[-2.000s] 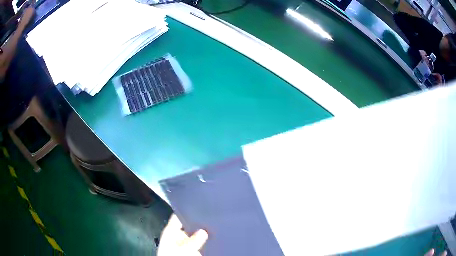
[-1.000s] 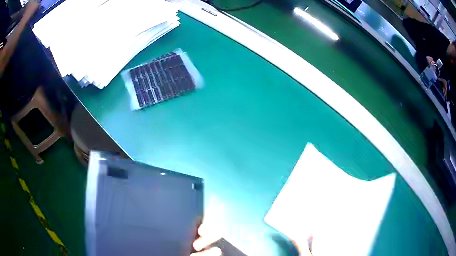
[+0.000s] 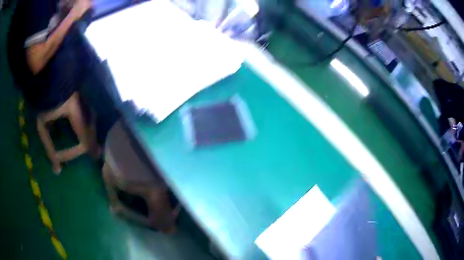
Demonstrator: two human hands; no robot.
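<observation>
A grey laptop cover [image 3: 346,226], blurred, stands tilted at the bottom right, over the right part of a white protective sheet [image 3: 297,223] on the green mat. The picture's lower edge cuts off both. Neither of my hands can be made out; what holds the cover is hidden or below the edge. Whether the cover touches the sheet cannot be told.
A fanned stack of white sheets [image 3: 168,61] lies at the bench's far left. A blurred dark sheet of rubber feet [image 3: 218,123] lies beside it. Stools [image 3: 135,167] stand along the left edge. A person's arm [image 3: 51,45] is at the upper left.
The grey cover has moved from the left to the right, over the white sheet. The sheet now lies flatter. My hands have left the picture. The view has shifted, so the bench things appear lower and further right.
</observation>
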